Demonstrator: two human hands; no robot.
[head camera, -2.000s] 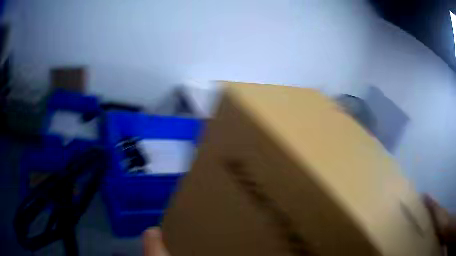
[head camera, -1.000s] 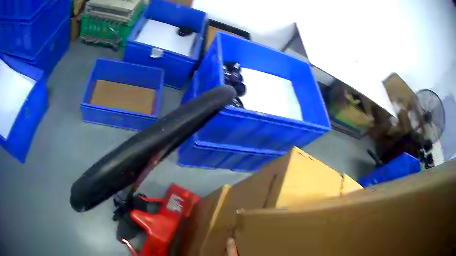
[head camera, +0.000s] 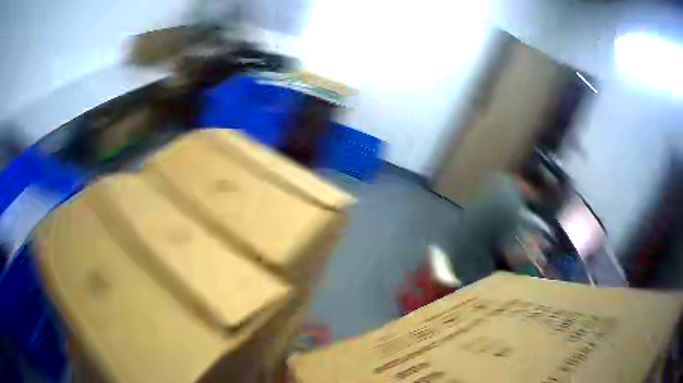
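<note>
A tan carton with dark printed lines (head camera: 494, 336) fills the lower right, close to the camera and cut off by the bottom edge. To its left stands a group of tan cartons (head camera: 180, 239) with their tops side by side, slightly blurred. No hand of mine can be made out; the near carton's lower part and sides, where hands could be, are out of the picture.
Blue totes (head camera: 255, 108) stand behind the cartons, and another blue tote (head camera: 26, 194) is at the left edge. A person (head camera: 490, 217) sits right of centre by a red stool (head camera: 419, 288). A tan door (head camera: 502, 112) is behind. Grey floor (head camera: 382, 232) shows between.
The view has swung to the right. The black handle and red pallet truck body have left the picture; the person and door have come in. The near carton now shows its printed face.
</note>
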